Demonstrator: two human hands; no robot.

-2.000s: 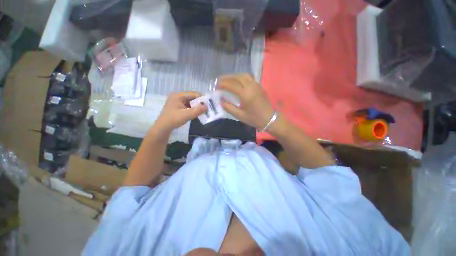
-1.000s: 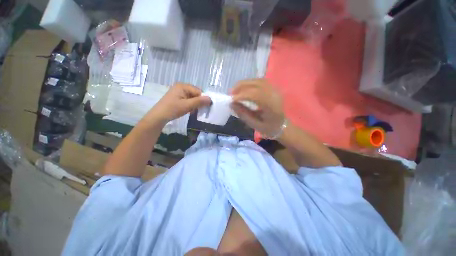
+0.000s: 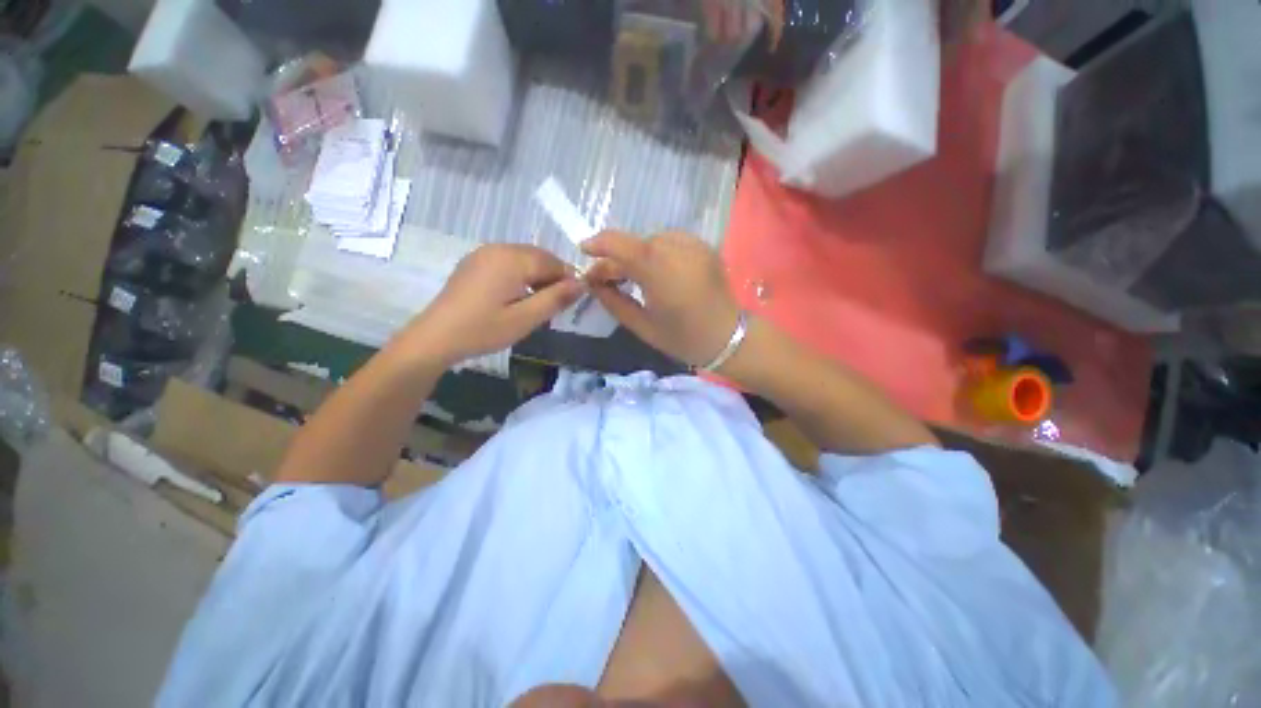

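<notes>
A small white label sheet [image 3: 586,315] is held between my two hands, close in front of my body. A narrow white strip [image 3: 564,210] sticks out above my fingertips, blurred. My left hand [image 3: 505,297] pinches the sheet from the left with thumb and forefinger. My right hand [image 3: 667,291] pinches it from the right, fingertips nearly touching those of my left hand. The fingers hide much of the sheet and any print on it.
White leaflets [image 3: 351,184] and a pink-printed bag [image 3: 315,108] lie left on the ribbed stack [image 3: 533,145]. Foam blocks [image 3: 864,104] stand behind. An orange tape roll [image 3: 1016,394] lies on the red surface [image 3: 830,270]. A carton of bagged dark units [image 3: 138,297] is at left.
My hands have come closer together, and a narrow white strip now shows above them. A white foam block has appeared on the red surface, with another person's hand near it at the top.
</notes>
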